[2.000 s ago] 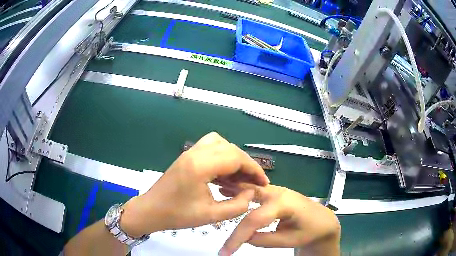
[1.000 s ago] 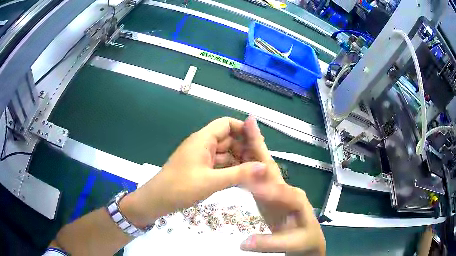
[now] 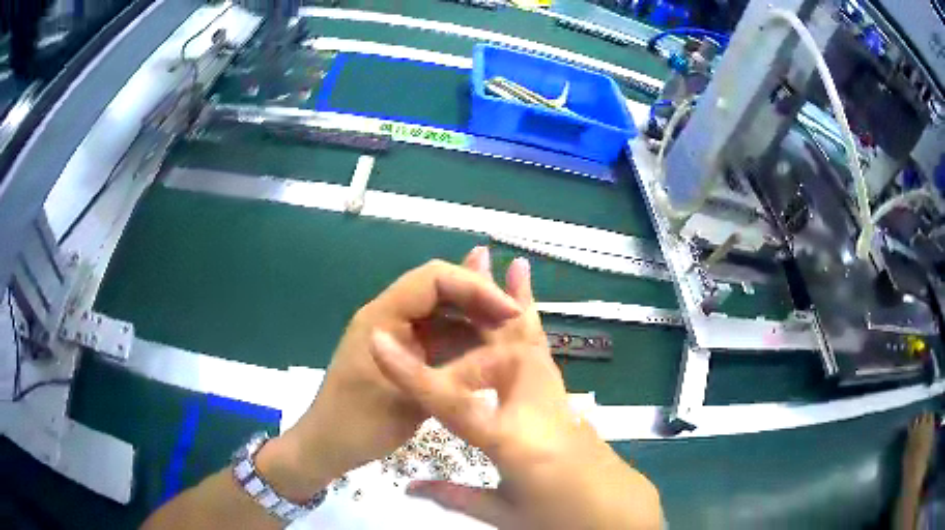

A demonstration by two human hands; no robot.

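My left hand (image 3: pixel 378 362), with a silver watch at the wrist, and my right hand (image 3: pixel 518 424) are raised together over the belt and sheet. Their fingers overlap, and whether they hold a small part is hidden. Loose small metal parts (image 3: pixel 440 453) lie scattered on the white paper sheet (image 3: pixel 358 512) below the hands. A dark strip fixture (image 3: pixel 582 346) with round seats lies on the green conveyor belt (image 3: pixel 238 264), just right of my right fingertips; its left end is hidden behind the hand.
A blue plastic bin (image 3: pixel 554 122) with pale stick-like items stands beyond. Another dark strip (image 3: pixel 332 139) lies at the far bar. A small stop block (image 3: pixel 360 184) stands on a crossbar. A pointed guide arm (image 3: pixel 611 312) reaches in from the right. A person's arm (image 3: pixel 914 471) shows at lower right.
The hands have shifted and my right fingers now cross my left ones. The fixture beside them shows more fully. The dark strip under the bin is gone, and one shows farther left.
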